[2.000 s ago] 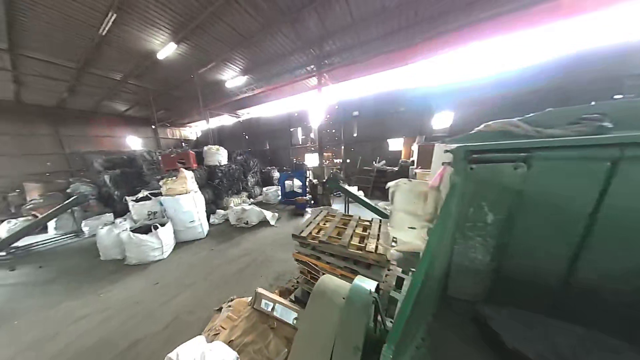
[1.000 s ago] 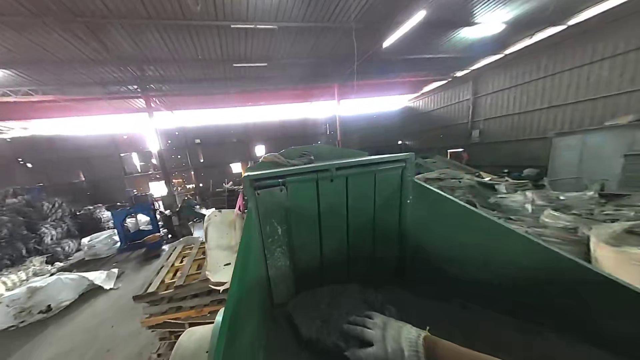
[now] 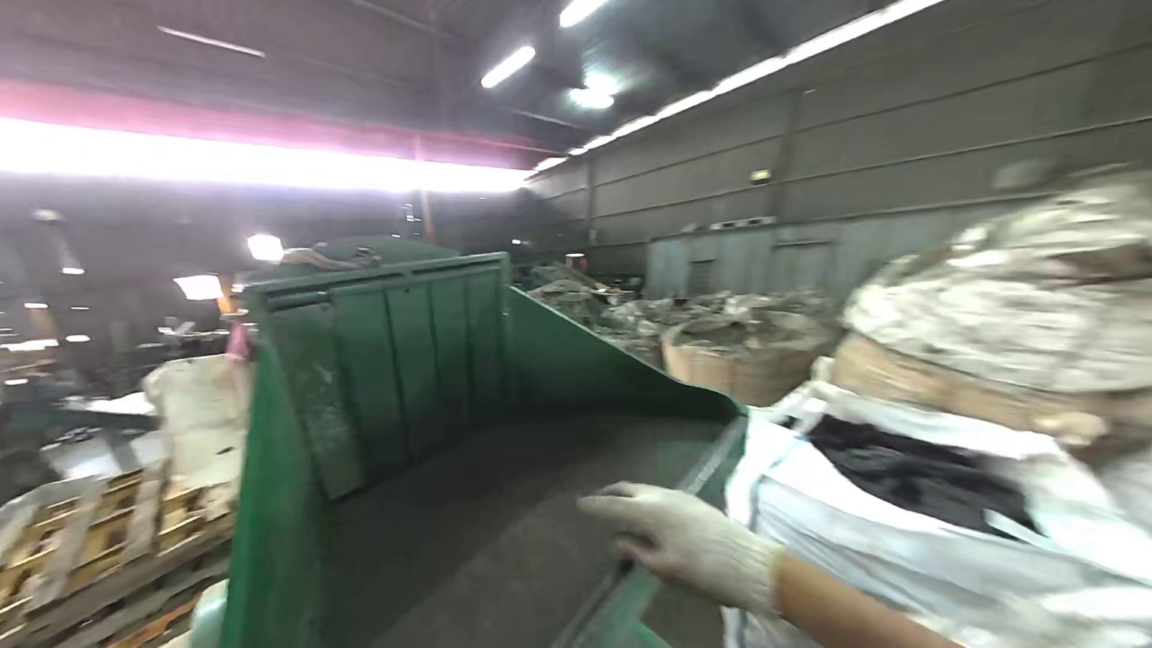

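Observation:
My right hand (image 3: 688, 544), in a whitish knit glove, reaches in from the lower right with its fingers spread. It is over the near right edge of a green metal hopper (image 3: 414, 360), and nothing shows in its grasp; whether it touches the edge I cannot tell. The hopper has tall ribbed back panels and a dark floor. Close to the right of the hand stands a white woven bulk bag (image 3: 855, 522) with dark material (image 3: 918, 472) inside. My left hand is out of view.
Stacked wooden pallets (image 3: 117, 540) stand left of the hopper. Behind its right side are a filled tan bulk bag (image 3: 747, 360) and a heap of scrap. A large stuffed pale bag (image 3: 1017, 297) rises at the far right, before a grey wall.
The view has turned strongly to the right. One second ago my right hand was low over dark material inside the hopper; now it is over the near right edge.

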